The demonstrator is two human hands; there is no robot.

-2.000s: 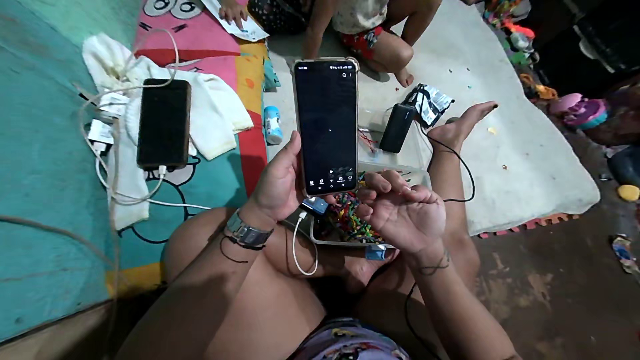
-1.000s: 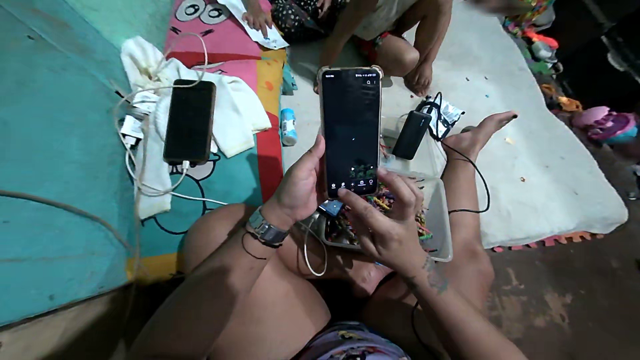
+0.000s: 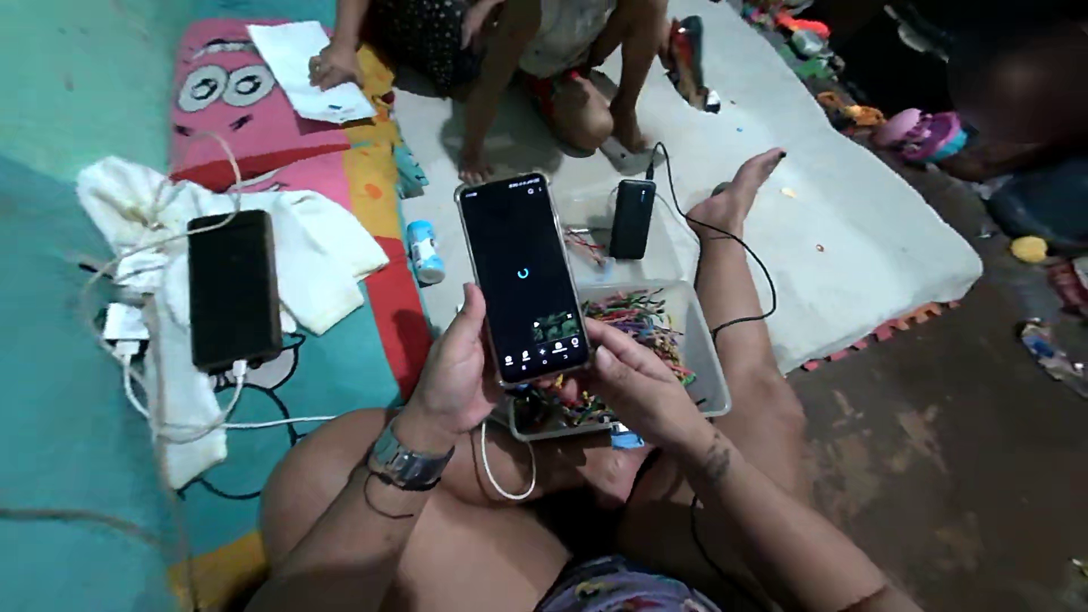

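A smartphone in a clear case is held upright between both hands, its dark screen showing a small loading ring. My left hand grips its lower left side, and a digital watch is on that wrist. My right hand holds the lower right corner, fingers partly behind the phone. Below and behind it, a clear plastic container holds many thin colourful twisted strands. A black power bank with a black cable stands beyond the container.
At left, a second phone lies on a white cloth, plugged into a white cable. A blue and white bottle lies near the mat's edge. Two other people sit at the top, one hand on a white paper. Colourful toys line the upper right.
My right hand, apart from the phone two seconds ago, came to its screen and now holds its lower right corner. The screen now shows a loading ring and a small inset picture.
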